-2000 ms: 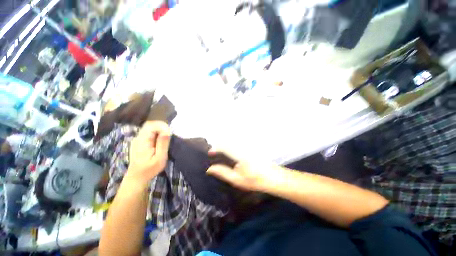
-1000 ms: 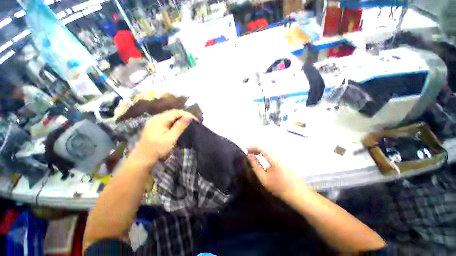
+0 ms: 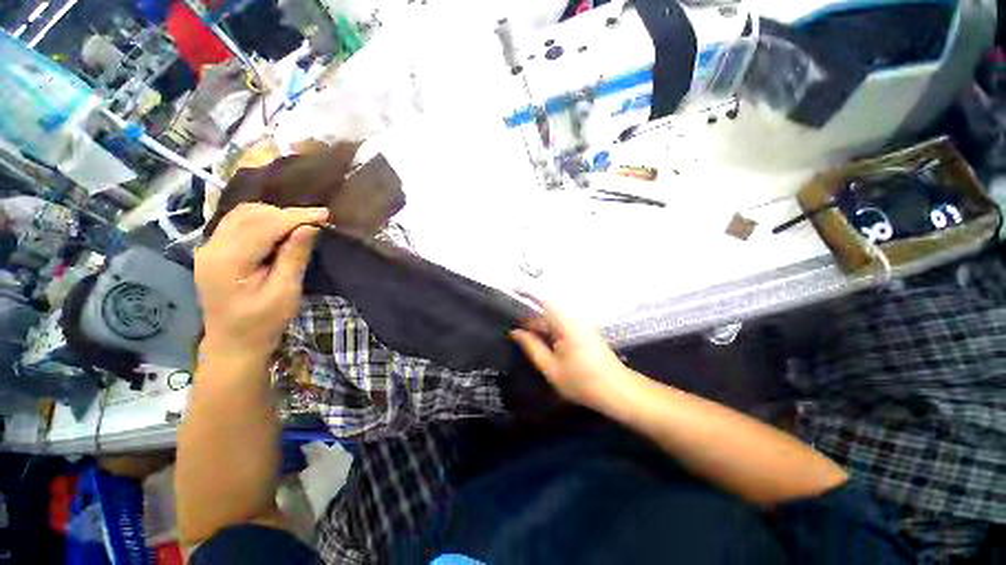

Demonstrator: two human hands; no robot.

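A dark band (image 3: 408, 304) is stretched between my two hands over the front table edge. My left hand (image 3: 259, 265) pinches its left end between thumb and fingers. My right hand (image 3: 563, 348) grips its right end near my body. Plaid fabric (image 3: 353, 370) hangs below the dark band and down over my lap. Brown fabric (image 3: 298, 188) lies on the table just beyond my left hand. The sewing machine's needle area (image 3: 563, 166) is beyond the band, with no cloth under it that I can see.
A dark pointed tool (image 3: 629, 199) and a small orange-handled tool (image 3: 637, 172) lie by the machine. A brown scrap (image 3: 740, 226) lies near a cardboard box (image 3: 849, 254) with a dark stick. A black strap (image 3: 669, 55) hangs over the machine. More plaid cloth (image 3: 916, 386) hangs at right.
The view has tilted down and shifted. My left hand has moved left and my hands are farther apart, with the dark band now pulled straighter between them.
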